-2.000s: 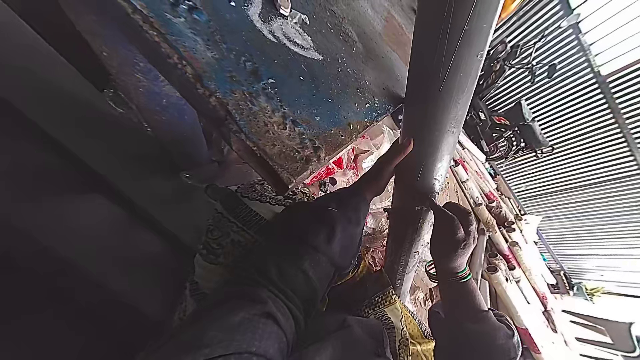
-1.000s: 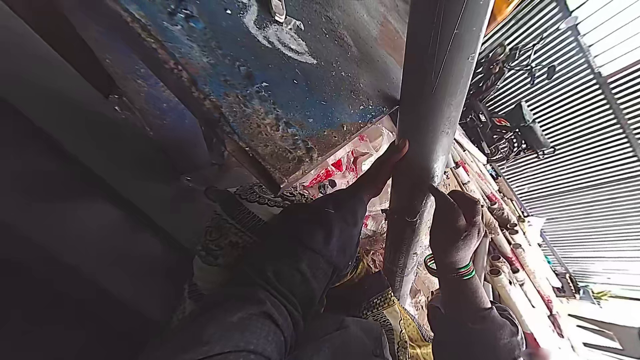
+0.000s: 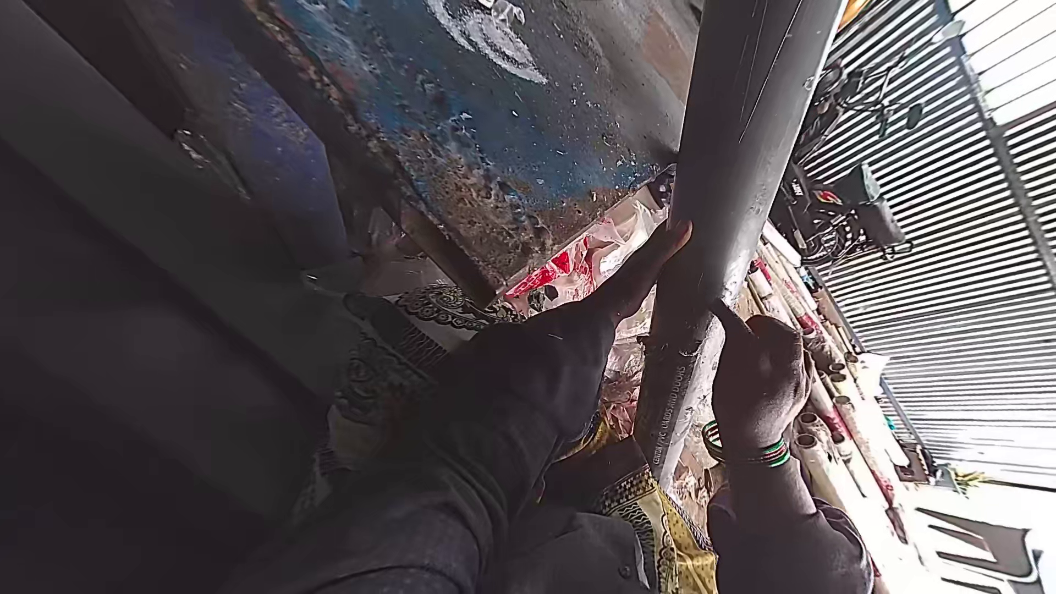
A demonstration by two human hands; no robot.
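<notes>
A long dark grey plastic pipe [image 3: 730, 157] runs from the top right down between my arms, with printed writing on its lower part. My left hand [image 3: 639, 268] rests against the pipe's left side, its fingers partly hidden behind it. On the other side, my right hand [image 3: 757, 367] is closed, fingertips touching the pipe near a rough spot; whether it holds a small tool I cannot tell. Beaded bangles [image 3: 747, 450] circle the right wrist. Patterned yellow and black cloth [image 3: 672, 528] lies beneath the pipe's lower end.
A worn, blue-painted table [image 3: 495, 140] with a corner pointing toward me stands left of the pipe. Red and white plastic wrapping [image 3: 577, 268] lies below its edge. Several long rolls or tubes [image 3: 833, 429] lie at right, near a motorcycle [image 3: 825, 214] and a corrugated metal wall [image 3: 932, 165].
</notes>
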